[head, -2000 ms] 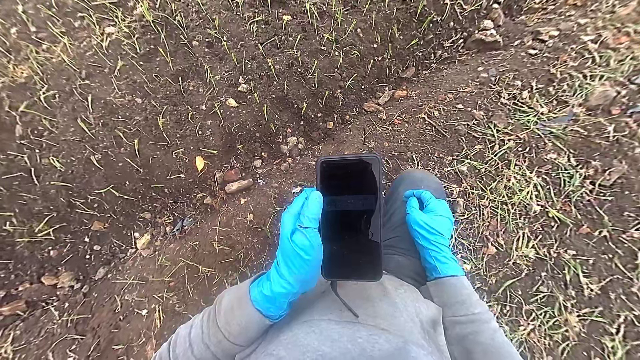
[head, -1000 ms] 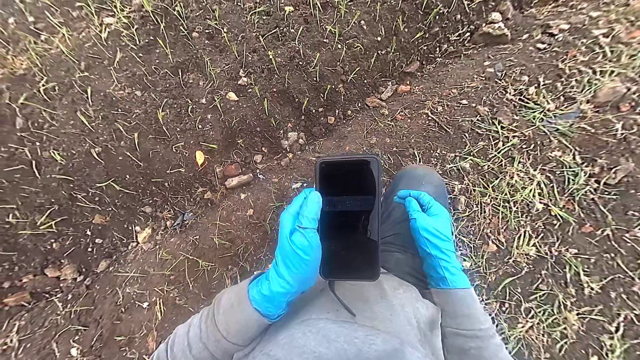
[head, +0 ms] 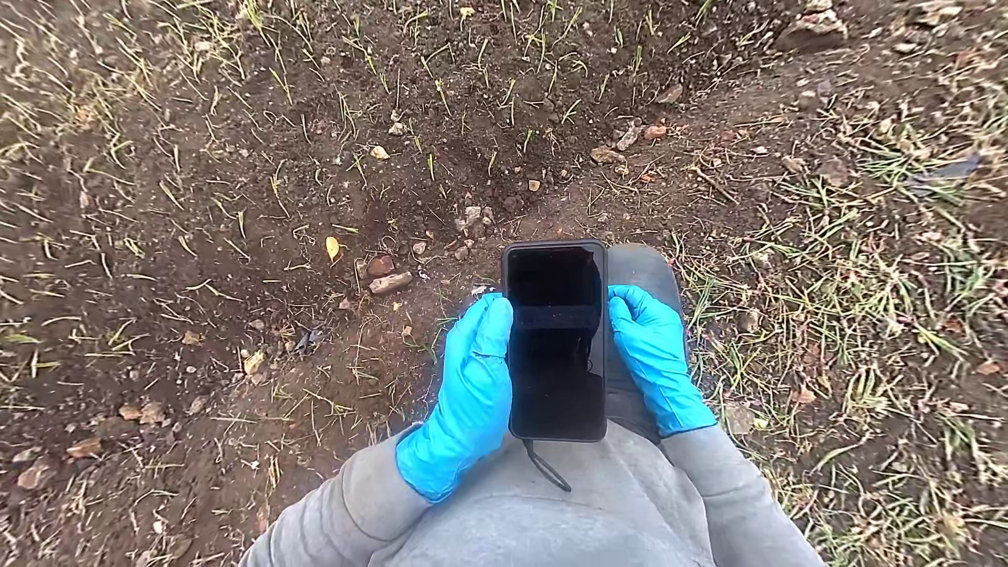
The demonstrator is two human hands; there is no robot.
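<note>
A black smartphone [head: 557, 339] with a dark screen is upright in front of my torso, a thin cord loop [head: 546, 466] hanging from its lower edge. My left hand [head: 470, 394], in a blue disposable glove, grips the phone's left side with the thumb along the edge; the other fingers are hidden behind it. Also gloved in blue, my right hand [head: 654, 354] has its fingers curled in at the phone's right edge, over my knee [head: 642, 272]. Whether those fingertips touch or hold the phone is not clear.
Dark soil with thin green shoots [head: 276, 185] spreads ahead and to the left. Stones [head: 390, 283] and a yellow leaf [head: 332, 248] lie left of the phone. Grass [head: 787, 315] grows at the right, and larger stones [head: 815, 30] sit at the upper right.
My right hand has moved left from over the knee to the phone's right edge. My left hand still holds the phone in about the same place.
</note>
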